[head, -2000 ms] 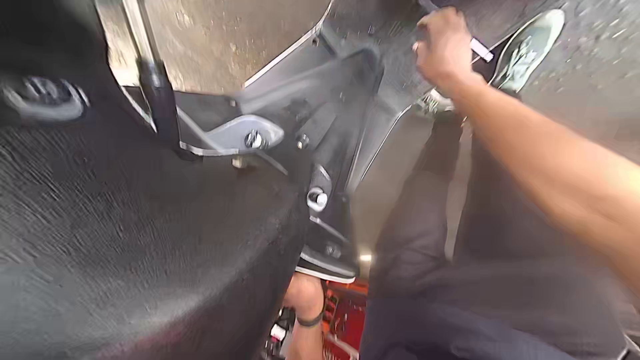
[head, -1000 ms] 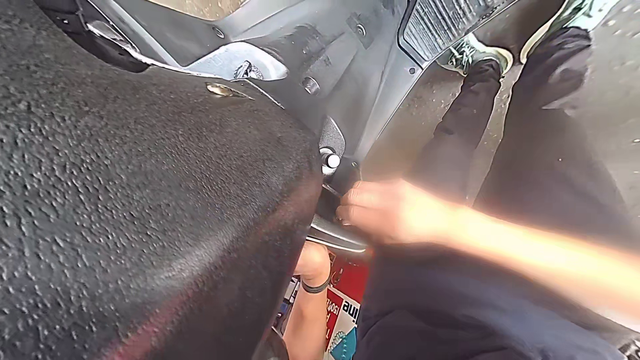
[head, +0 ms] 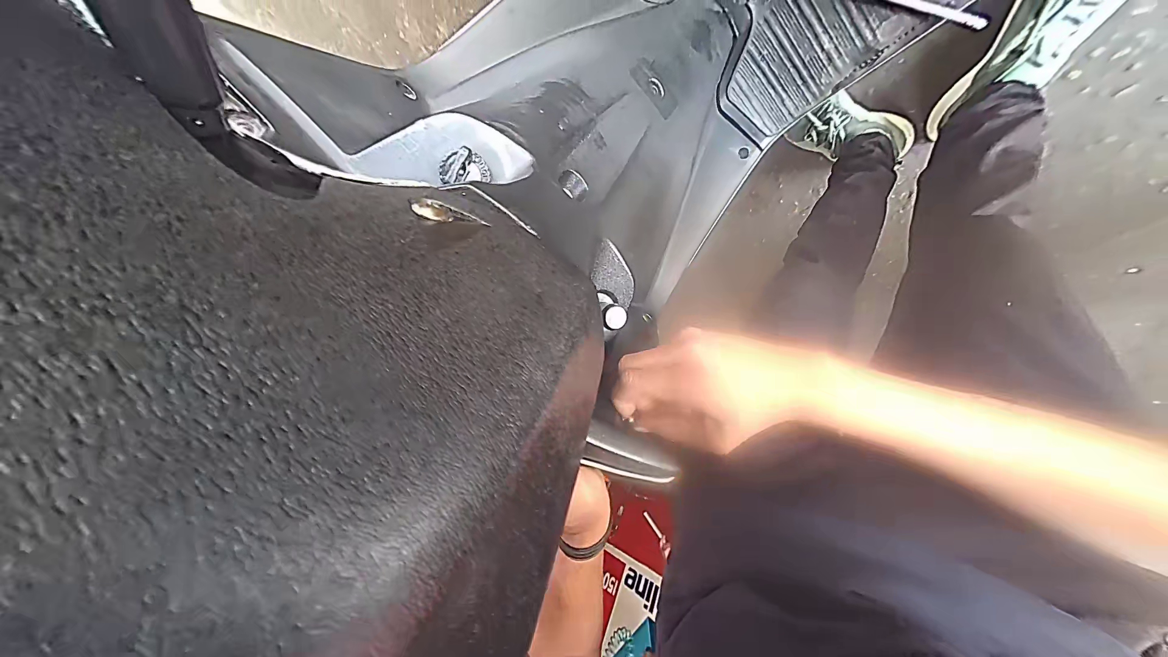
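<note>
My right hand (head: pixel 675 388) reaches in from the right, fingers curled against a dark lower panel of a motor scooter; whether they grip anything is hidden. Just above it, a white round-headed part (head: pixel 614 317) sticks out beside the textured black seat (head: pixel 274 392). Below the curved trim edge (head: pixel 630 456) is my left hand (head: pixel 587 506), with a dark band at the wrist; its fingers are hidden. A grey plastic body panel (head: pixel 584 119) stretches upward to the ribbed footboard (head: pixel 803 64). Across the footboard's top lies a thin metal rod (head: pixel 940 11).
My dark-trousered legs (head: pixel 985 301) and pale green shoes (head: pixel 858 128) are at the right on wet-looking ground (head: pixel 1113 201). A red box or surface and a printed package (head: pixel 634 593) show beneath the trim. A silver panel with a round fitting (head: pixel 465 166) adjoins the seat.
My right hand has come from the footboard, near my shoe, down to the panel beside the seat. My left arm stays low under the trim. The view has shifted.
</note>
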